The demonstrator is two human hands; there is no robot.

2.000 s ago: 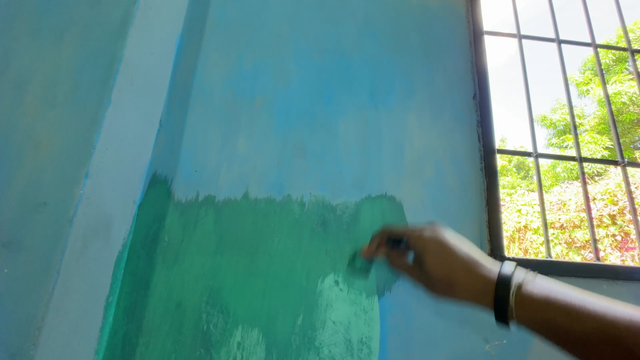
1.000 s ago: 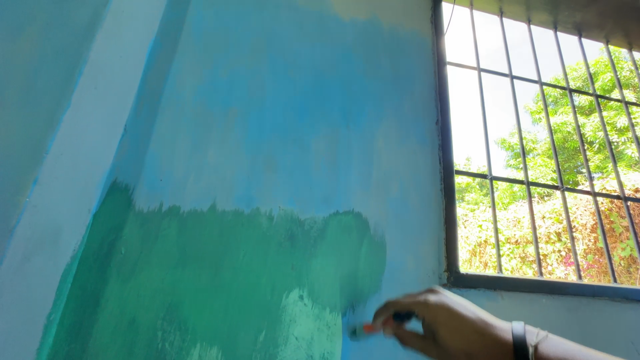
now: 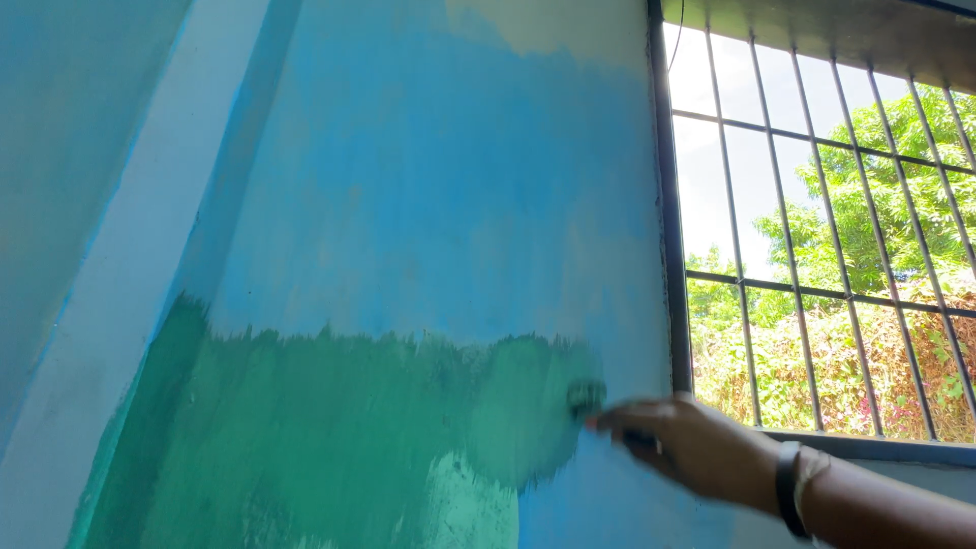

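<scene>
My right hand (image 3: pixel 679 446), blurred by motion and wearing a dark wristband, reaches in from the lower right. Its fingers are closed on a paintbrush (image 3: pixel 585 398), whose dark, green-coated bristles lie at the right edge of the green paint (image 3: pixel 328 427). That green covers the lower part of the blue wall (image 3: pixel 457 168) with a ragged upper edge. A lighter green patch (image 3: pixel 469 507) shows at the bottom. Most of the brush handle is hidden by my hand. My left hand is out of view.
A window with dark metal bars (image 3: pixel 846 293) in a dark frame (image 3: pixel 671 229) is right of the painted wall, with trees and shrubs outside. On the left a pale, slanting band (image 3: pixel 145 206) runs along the wall beside a darker recess edge.
Since a second ago my right hand has moved up with the brush, from below the rounded green edge to beside it. Green now extends farther right near the top. The view has shifted.
</scene>
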